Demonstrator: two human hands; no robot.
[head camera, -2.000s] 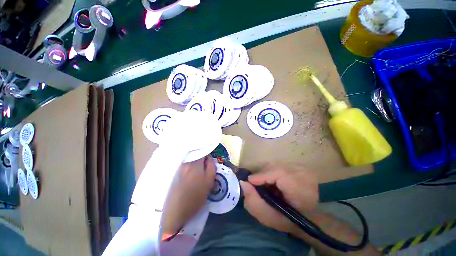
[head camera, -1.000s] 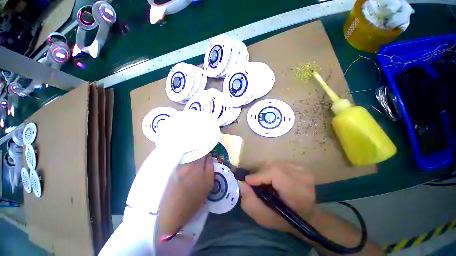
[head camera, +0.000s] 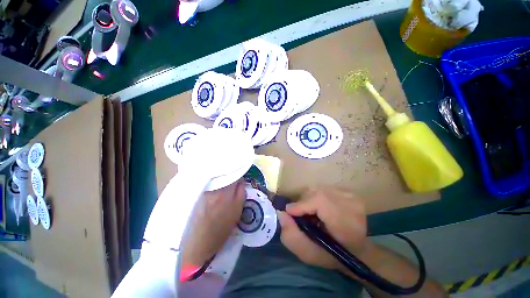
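The white plastic housing (head camera: 174, 204) lies across the lower middle, its round end over the cardboard. My left hand (head camera: 218, 218) is between its arms; its fingertips are at a round cover disc (head camera: 255, 216) and the circuit board (head camera: 253, 176), and what they grip is hard to see. My right hand (head camera: 325, 224) holds the soldering iron (head camera: 325, 240) like a pen, its tip pointing at the board's lower edge. The tip's contact is too small to tell. A cream foam pad (head camera: 269, 170) shows beside the housing's round end.
Several cover discs (head camera: 275, 96) are piled on the cardboard mat (head camera: 354, 169); one lies alone (head camera: 314, 135). A yellow squeeze bottle (head camera: 423, 154) lies right, near a blue tray (head camera: 485, 169) and tape roll (head camera: 433, 32). Cardboard sheets (head camera: 70, 221) stand left. Grey-white units (head camera: 110, 35) are on the green belt.
The units on the belt have shifted slightly right in view. My hands, the iron and the housing have stayed almost in place.
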